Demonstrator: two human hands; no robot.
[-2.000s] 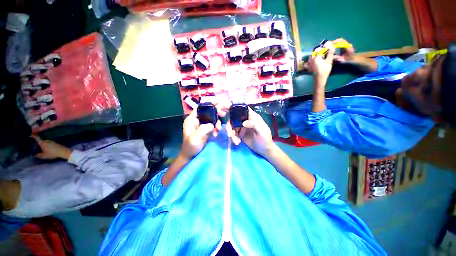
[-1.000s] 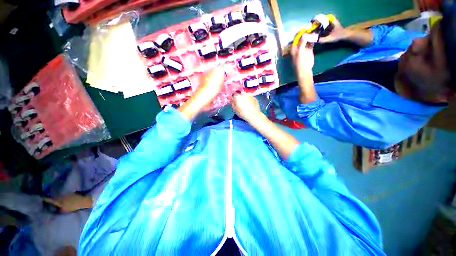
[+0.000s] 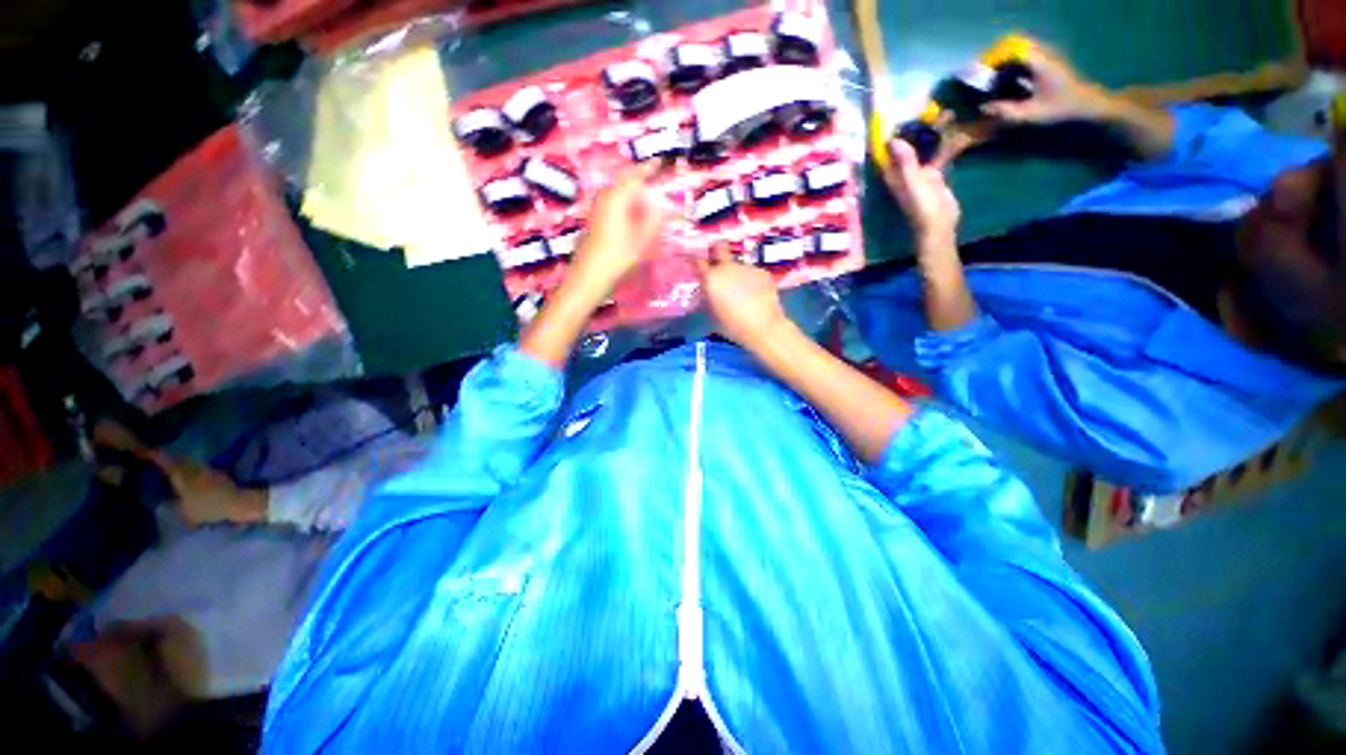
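Note:
A red-pink tray (image 3: 672, 303) lies in front of me, with rows of black smartwatches (image 3: 771, 188) that have white labels on their bands. A larger white paper slip (image 3: 756, 101) lies over watches at the upper right. My left hand (image 3: 627, 229) is over the middle of the tray, blurred, and whether it holds anything is hidden. My right hand (image 3: 743, 300) is at the tray's lower middle, its fingertips low over the pockets beside the bottom-row watches. What is under its fingers cannot be made out.
Pale yellow sheets (image 3: 387, 155) lie left of the tray under clear film. A second red tray (image 3: 236, 266) with watches lies further left. A neighbour in blue (image 3: 1019, 339) at right holds yellow-and-black items. A person in grey is at lower left. A wooden-edged green board (image 3: 1137, 52) is at upper right.
Both hands have gone from holding a watch each near my chest to reaching over the tray. A watch now shows in a middle-right pocket that was empty. The view has shifted.

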